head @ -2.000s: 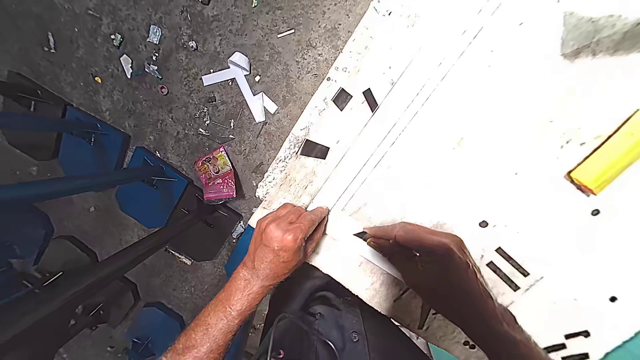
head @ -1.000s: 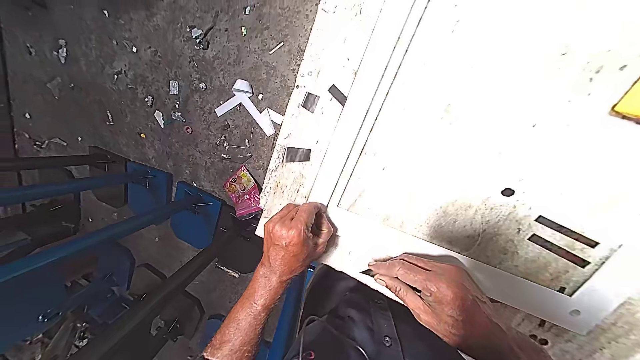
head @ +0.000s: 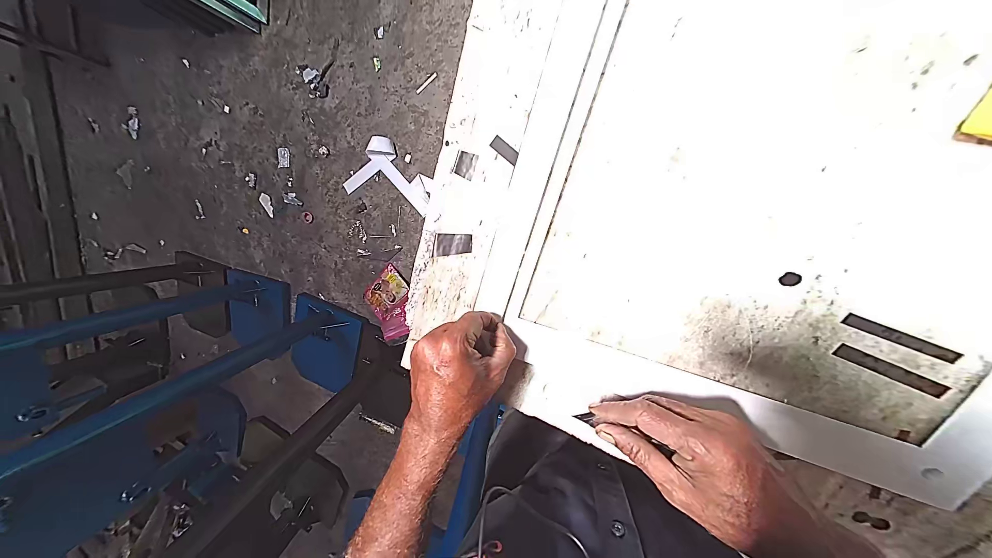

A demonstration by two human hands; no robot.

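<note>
A white flat frame-like sheet (head: 674, 372) lies on the worn white tabletop (head: 744, 325), its corner near my hands. My left hand (head: 461, 364) rests on that corner with its fingers curled and pinched at the strip's edge; whether something thin is between them cannot be told. To the right, my right hand (head: 690, 457) is closed around a slim dark tool (head: 587, 418), its tip pointing left at the lower edge of the white sheet. The tool's kind is mostly hidden by my fingers.
Dark rectangular patches (head: 453, 245) mark the table's left side, and two dark strips (head: 891, 370) its right. A yellow object (head: 978, 120) sits at the far right. Blue metal frames (head: 329, 341) stand at lower left. A pink packet (head: 389, 298) and curled white strip (head: 380, 159) lie left of the table.
The white frame's lower strip now lies along the table's near edge under my right hand, where two seconds ago it was not plain. The view has shifted. My left hand stays at the corner.
</note>
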